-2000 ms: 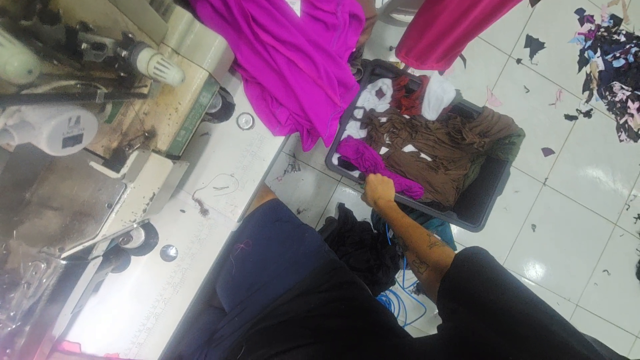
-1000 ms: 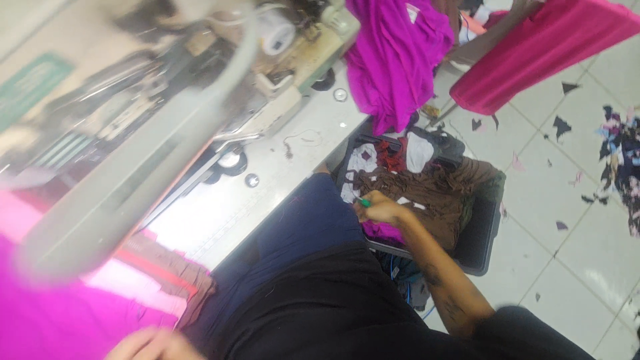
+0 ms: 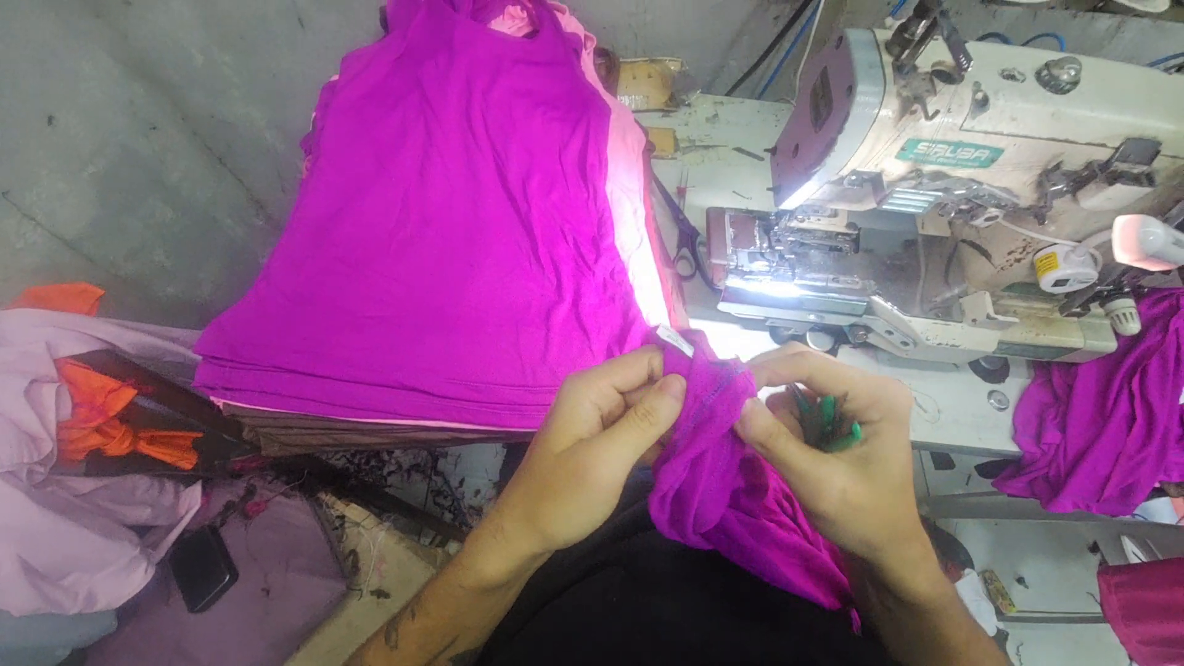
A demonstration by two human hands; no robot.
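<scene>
My left hand [image 3: 610, 435] pinches the edge of a magenta knit garment [image 3: 717, 499] beside a small white label [image 3: 674, 340]. The garment's other side is between the thumb and fingers of my right hand [image 3: 823, 435], and its lower part hangs down over my lap. Small green-handled thread snips [image 3: 828, 421] also rest inside my right hand, their blades mostly hidden by the fingers. Just beyond both hands, a stack of garments lies with a magenta tank top [image 3: 453, 222] on top.
A Siruba sewing machine [image 3: 953, 166] with its lamp lit stands at the right. Dark-handled scissors [image 3: 686, 245] lie between it and the stack. More magenta fabric [image 3: 1101, 416] drapes at the right edge. At lower left are pale fabric [image 3: 65, 481], an orange cloth [image 3: 111, 416] and a black phone [image 3: 202, 566].
The view has swung from the fabric bin on the floor to the stack and sewing machine. My right hand has left the bin, and both hands now hold a magenta garment.
</scene>
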